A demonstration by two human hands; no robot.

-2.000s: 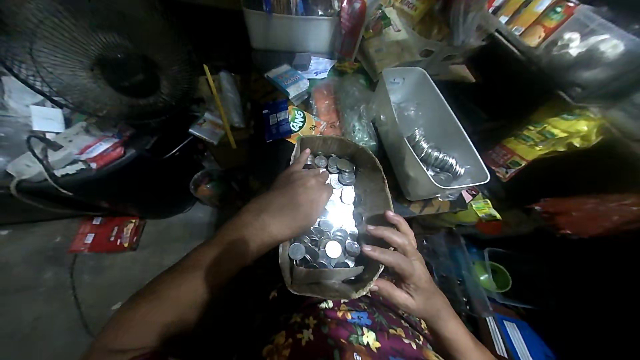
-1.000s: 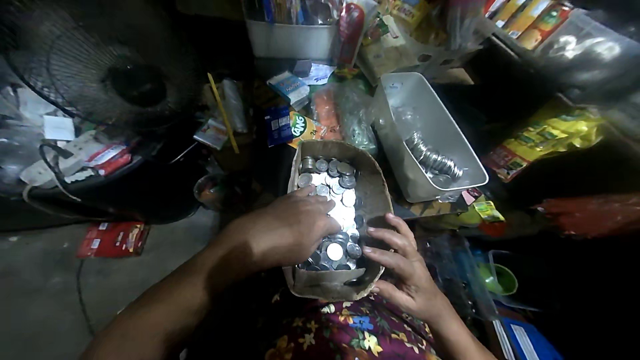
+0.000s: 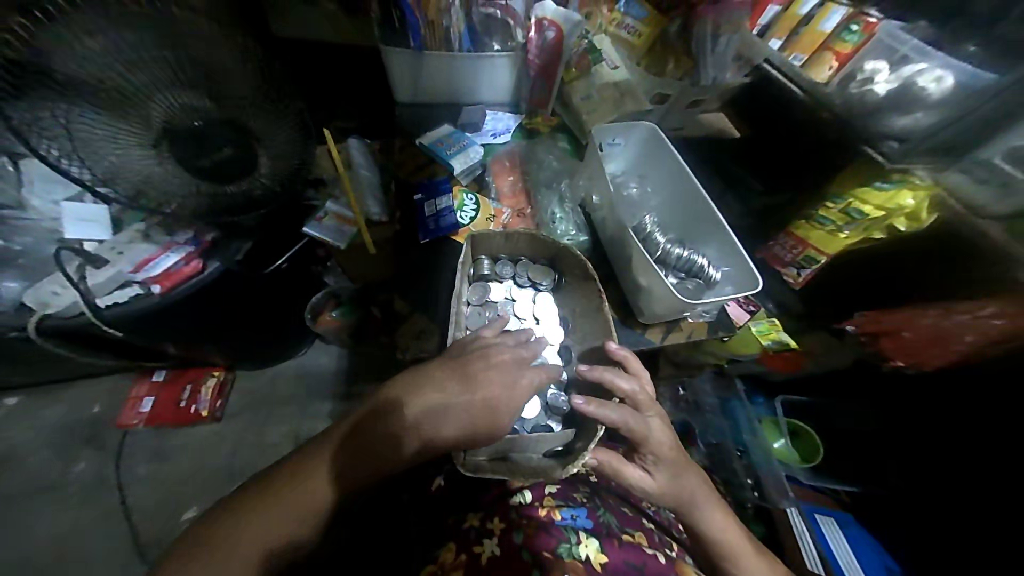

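A cut-down cardboard box (image 3: 588,320) rests at my lap with many silver coins (image 3: 524,304) in it. My left hand (image 3: 492,384) lies over the coins, palm down, its fingertips touching them; whether a coin is between the fingers cannot be seen. Around the right rim of the box my right hand (image 3: 632,424) is curled, fingers on the inner edge and thumb low on the outside. Beyond the box, to the right, stands a white plastic bin (image 3: 652,292) holding stacked coins (image 3: 680,252) and clear plastic.
A fan (image 3: 210,150) stands at the left, above a power strip (image 3: 104,272). Behind the box lie a Tang sachet (image 3: 472,210), plastic bags (image 3: 552,192) and a yellow stick (image 3: 349,192). Yellow packets (image 3: 856,220) are at the right, a green cup (image 3: 792,442) lower right.
My left hand moved from the upper part of the coins toward the near part, then slightly back up; the coins beneath have shifted. My right hand stays at the box's rim.
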